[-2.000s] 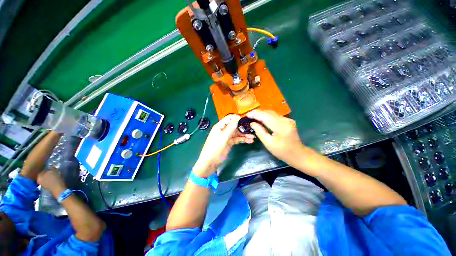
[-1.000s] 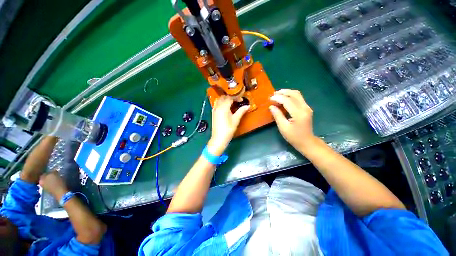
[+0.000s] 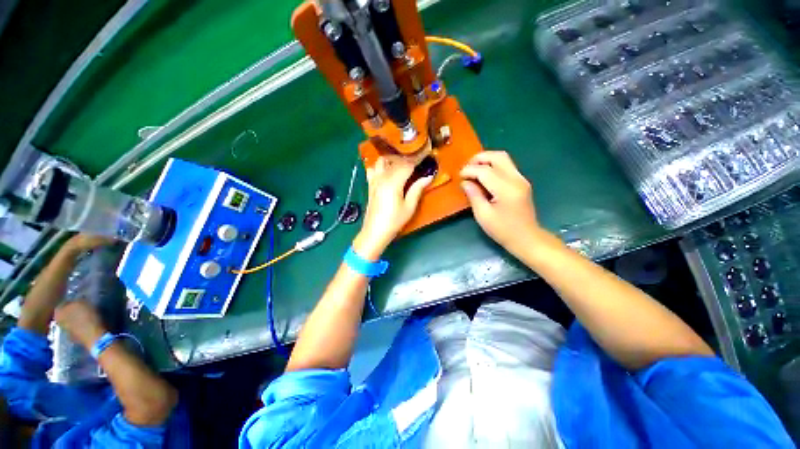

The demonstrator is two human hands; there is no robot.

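Observation:
The orange hand press [image 3: 456, 131] stands on the green bench, its dark ram [image 3: 396, 107] above the nest. My left hand [image 3: 390, 188], with a light blue wrist strap, has its fingers on a round black part [image 3: 426, 168] at the nest under the ram. The fingertips are partly hidden by the press. My right hand [image 3: 500, 195] is over the right edge of the orange base, fingers curled, thumb near the fingertips; I cannot tell whether it holds anything.
A blue control box [image 3: 197, 241] with a clear cylinder [image 3: 110, 215] stands left. Several loose discs [image 3: 313, 219] lie beside it, near an inline connector [image 3: 310, 241]. Stacked blister trays [image 3: 675, 105] are right, a lower tray [image 3: 746, 281] below. Another person's arms [image 3: 123, 368] are at left.
The black part has gone from between both hands, in front of the press, to the nest under my left fingers. My right hand has moved apart to the right, then slightly back left.

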